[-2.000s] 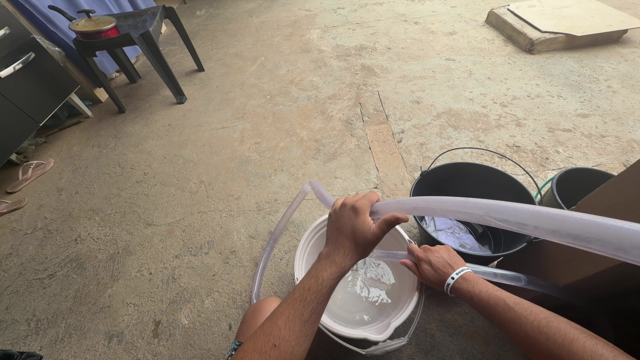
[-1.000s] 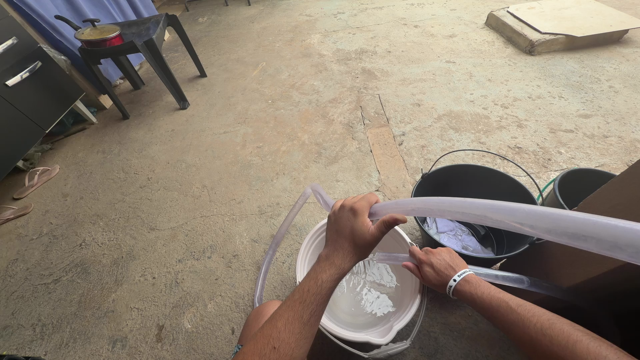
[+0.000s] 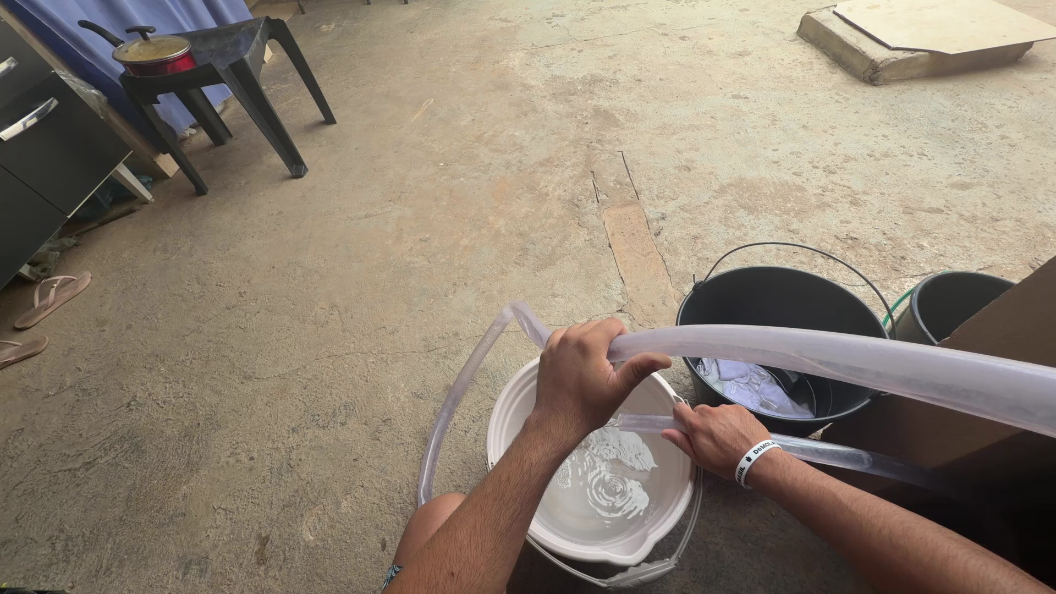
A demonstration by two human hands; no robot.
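My left hand point(image 3: 582, 375) grips a thick clear plastic hose point(image 3: 792, 351) above the far rim of a white plastic bucket point(image 3: 685, 528). From there the hose runs off to the right, and on the left it bends sharply and drops beside the bucket. Rippled water point(image 3: 606, 487) lies inside the bucket. My right hand point(image 3: 722, 437), with a white wristband, is closed around a second stretch of clear hose point(image 3: 833, 455) at the bucket's right rim. That hose's end point(image 3: 639, 423) points inward over the water. Whether the two stretches join is hidden.
A black bucket point(image 3: 775, 289) with white cloth point(image 3: 747, 386) inside stands at the right, beside another dark bucket point(image 3: 961, 297) and a brown panel point(image 3: 1006, 346). Farther off are a dark plastic stool point(image 3: 239, 41) bearing a red pan point(image 3: 157, 59), flip-flops point(image 3: 54, 299) and a slab point(image 3: 883, 54).
Both hands keep their hold on the hose in nearly the same places. The ripple pattern on the water has changed.
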